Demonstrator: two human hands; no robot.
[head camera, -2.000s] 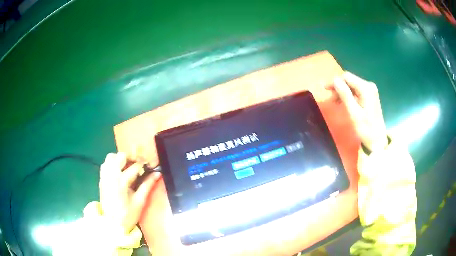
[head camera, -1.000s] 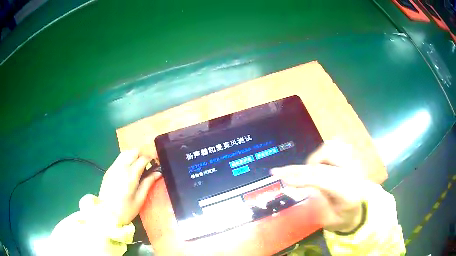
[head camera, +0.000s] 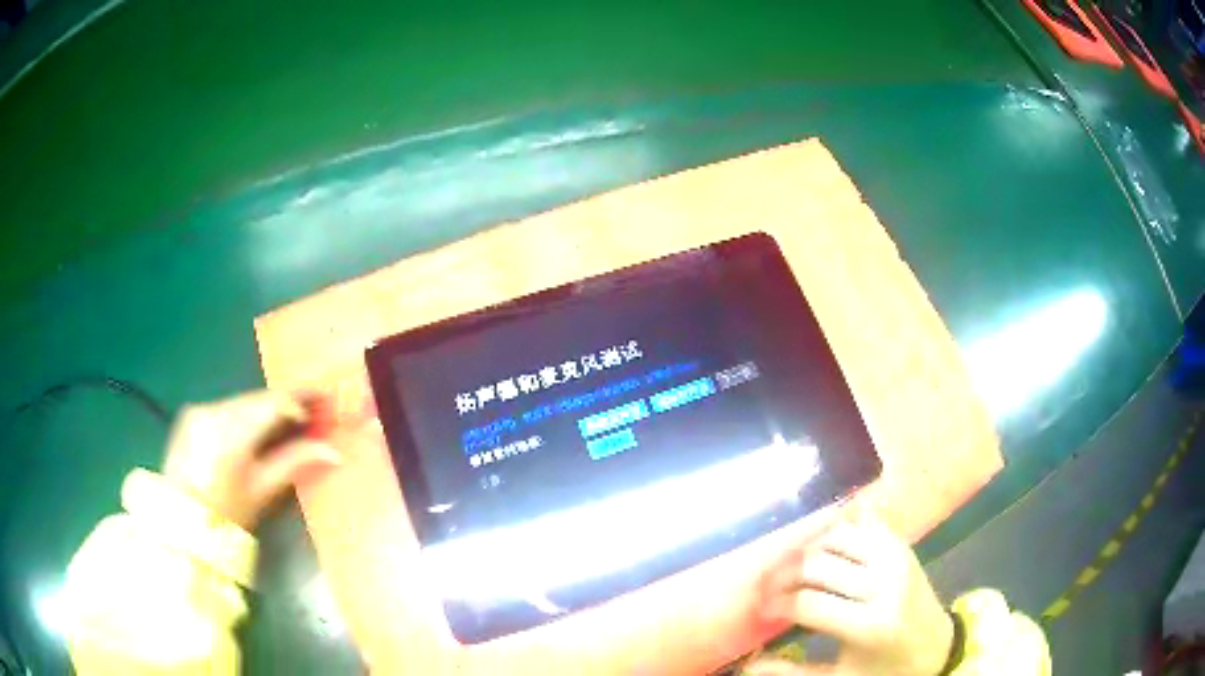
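A black tablet lies face up on an orange foam pad. Its screen shows white Chinese heading text and blue buttons, with strong glare across the lower part. My left hand is left of the tablet, apart from its short edge, fingers pinched on a small dark blurred piece at the end of a thin black cable. My right hand is at the pad's near right edge, below the tablet's corner, fingers curled and partly overexposed; whether it grips the pad cannot be told.
The glossy green bench curves around the pad. Orange-red items show at the top right. A grey floor with a yellow stripe shows at the lower right.
My left hand has pulled away leftward from the tablet's edge with the dark piece. My right hand has moved off the screen down to the near edge. Pad and tablet have shifted slightly left.
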